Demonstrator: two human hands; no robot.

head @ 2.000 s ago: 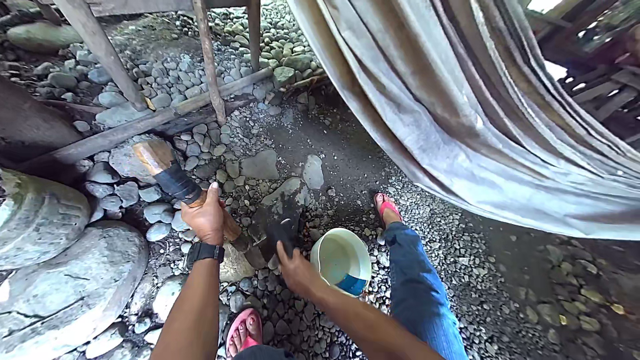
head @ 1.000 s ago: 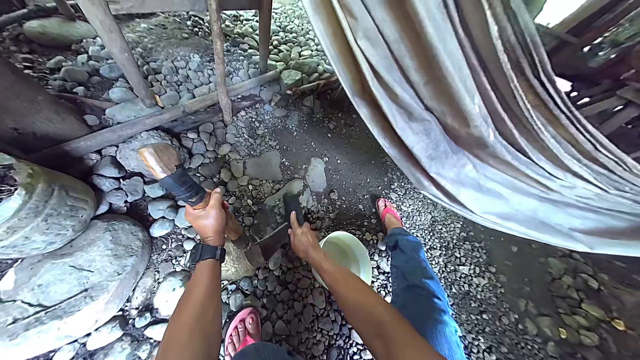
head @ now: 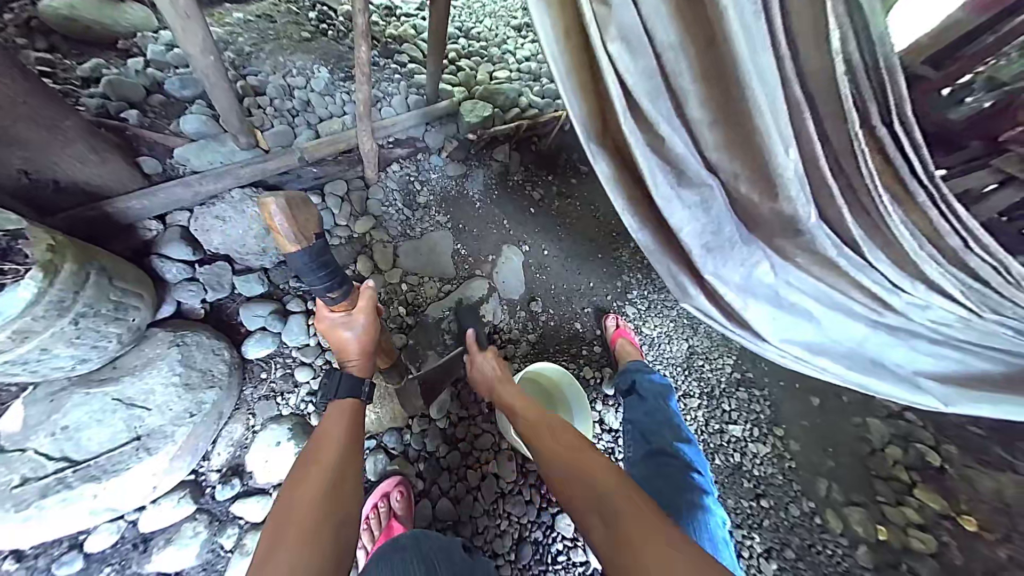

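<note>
My left hand [head: 350, 328] is closed around the wooden handle [head: 292, 220] of a long tool; black wrapping [head: 320, 270] covers the handle just above the hand. The tool slants down to the right, and its lower end has a dark metal part [head: 410, 395]. My right hand [head: 488, 370] grips a black object [head: 470, 320], whose exact kind I cannot tell. A dark blade [head: 440, 378] lies between the tool's lower end and my right hand. Beside my right forearm stands a pale round bucket [head: 560, 392], partly hidden by that arm.
A large grey-white cloth [head: 744, 200] hangs at the right. Wooden poles [head: 364, 96] and a beam [head: 264, 166] stand or lie ahead on stony ground. Round concrete-like blocks [head: 120, 416] are at the left. My feet in pink flip-flops are on gravel near the bucket.
Two seconds ago a blue thing showed inside the bucket; my right forearm has since come across the bucket's left part. My left hand keeps its hold on the handle.
</note>
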